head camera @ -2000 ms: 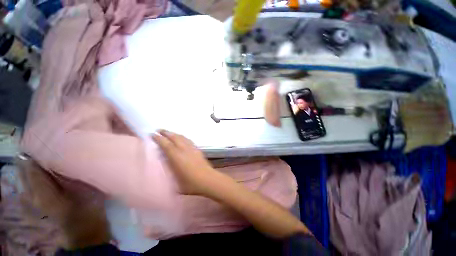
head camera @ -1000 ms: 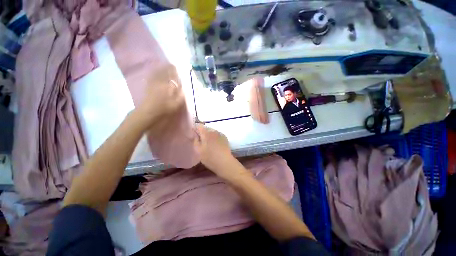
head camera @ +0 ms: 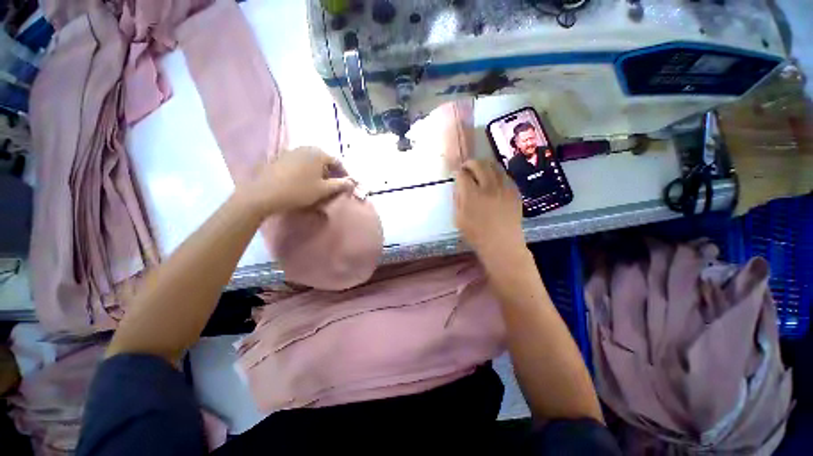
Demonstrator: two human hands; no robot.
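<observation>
A long dusty-pink panel [head camera: 234, 98] runs from the back left across the white table to its front edge, where its rounded end lies. My left hand [head camera: 307, 183] grips the panel's edge between thumb and fingers, left of the needle. My right hand [head camera: 486, 200] is at the near end of the small narrow pink pieces [head camera: 458, 134], fingertips on them; its grip is hidden. The presser foot and needle [head camera: 401, 134] stand between the hands, with no cloth seen under them. Folded pink panels [head camera: 374, 334] lie on my lap.
A smartphone [head camera: 531, 162] lies right beside my right hand. Beyond it are a dark-reddish-handled tool [head camera: 588, 150] and black-handled scissors [head camera: 691, 189]. The machine head [head camera: 535, 67] spans the back. Pink panels [head camera: 85, 178] hang at the left; a blue crate [head camera: 776, 258] holds more cloth.
My right hand has left the panel's end and moved right to the small pieces. My left hand has moved down the panel to near its rounded end. The view has shifted slightly.
</observation>
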